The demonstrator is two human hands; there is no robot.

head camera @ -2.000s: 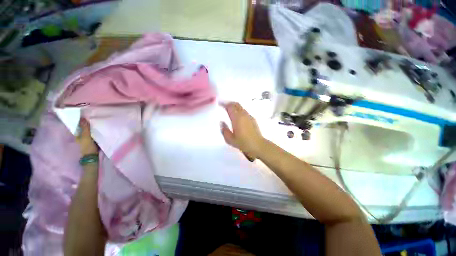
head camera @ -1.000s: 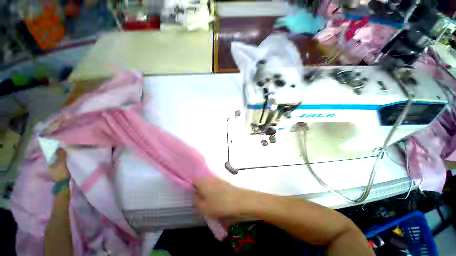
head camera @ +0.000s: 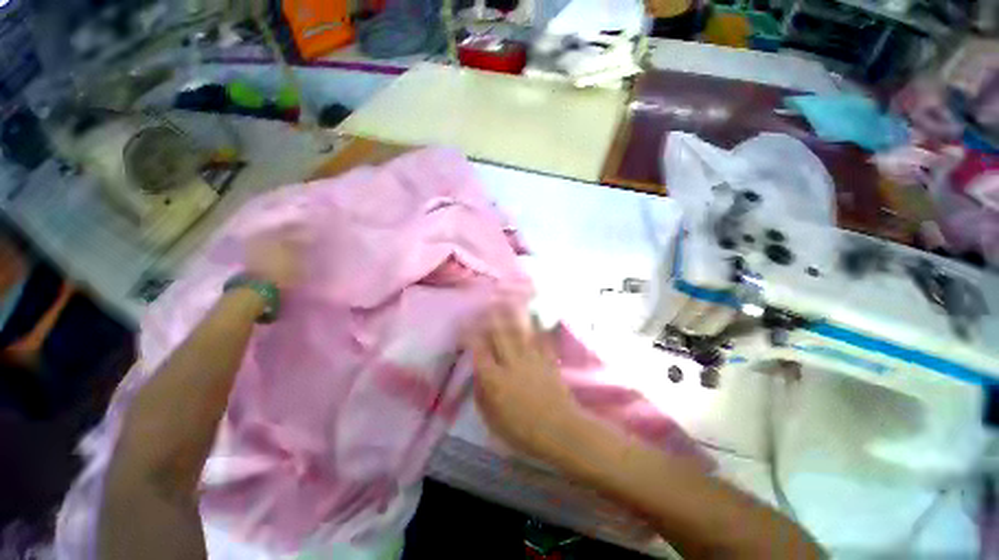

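The pink garment piece [head camera: 318,394] lies bunched over the left end of the white table and hangs over its front edge. My left hand [head camera: 274,257] is blurred on the cloth's upper left part; its fingers are too blurred to tell its grip. My right hand [head camera: 513,377] lies on the cloth's right side, fingertips at the cloth; whether it pinches it is unclear. A deeper pink strip [head camera: 619,399] runs out to the right behind my right wrist.
The white sewing machine [head camera: 865,366] with a blue stripe stands at the right, a cord hanging before it. A white plastic bag [head camera: 750,170] sits behind its head. A cream board [head camera: 504,115] lies beyond the table. Another machine [head camera: 164,181] is at the far left.
My left hand has moved up and inward over the cloth. My right hand has moved up onto it from the front edge. The paler pink cloth now covers much of the deeper pink part.
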